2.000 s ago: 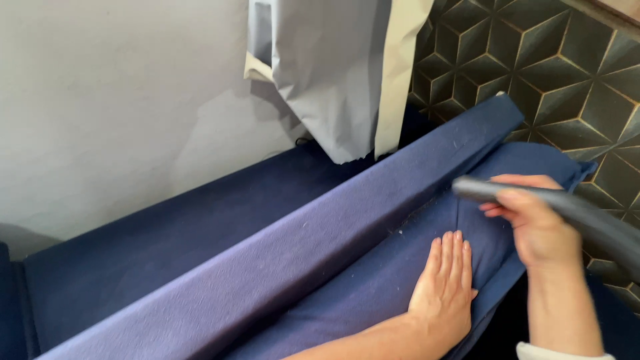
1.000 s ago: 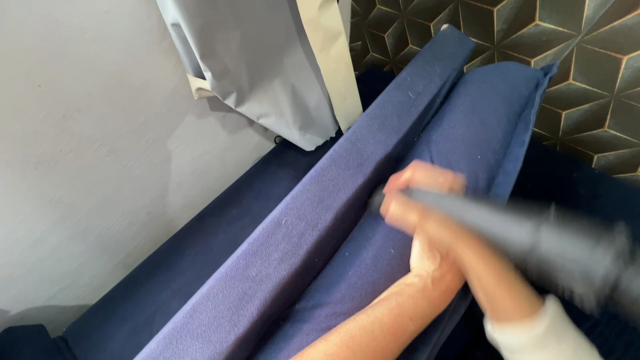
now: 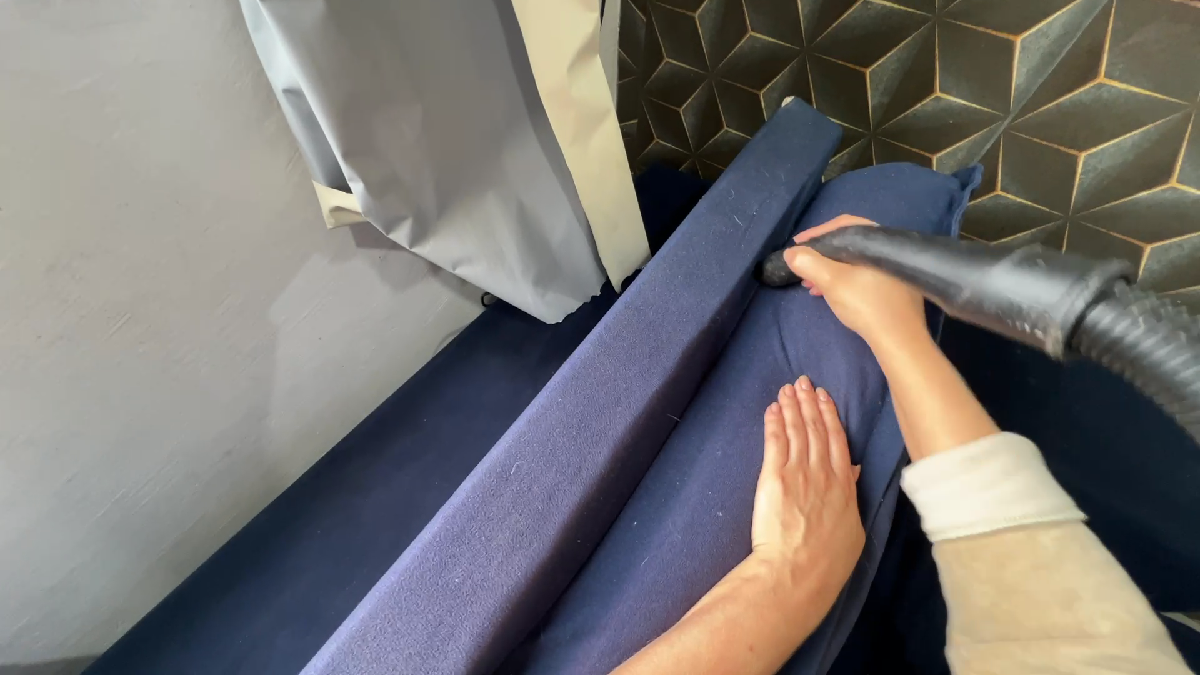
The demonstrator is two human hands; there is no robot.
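My right hand [image 3: 858, 281] is closed around the narrow end of a black vacuum cleaner wand [image 3: 975, 277], whose ribbed hose runs off at the right edge. The wand's tip touches the crease between a long blue upholstered sofa back [image 3: 581, 412] and a blue cushion [image 3: 694, 506]. Flat on that cushion, below the wand, lies my left hand [image 3: 808, 478], holding nothing, its fingers close together and pointing up. Light bits of lint dot the blue fabric.
A grey wall [image 3: 169, 281] stands at the left, with a grey curtain [image 3: 450, 141] and its cream edge hanging beside the sofa back. Dark geometric tiles [image 3: 994, 103] with gold lines cover the surface at the upper right. Dark blue fabric [image 3: 375, 469] lies between wall and sofa back.
My right hand has moved the wand up along the crease since one second ago, away from my left hand. The two hands overlapped in that view and are apart now.
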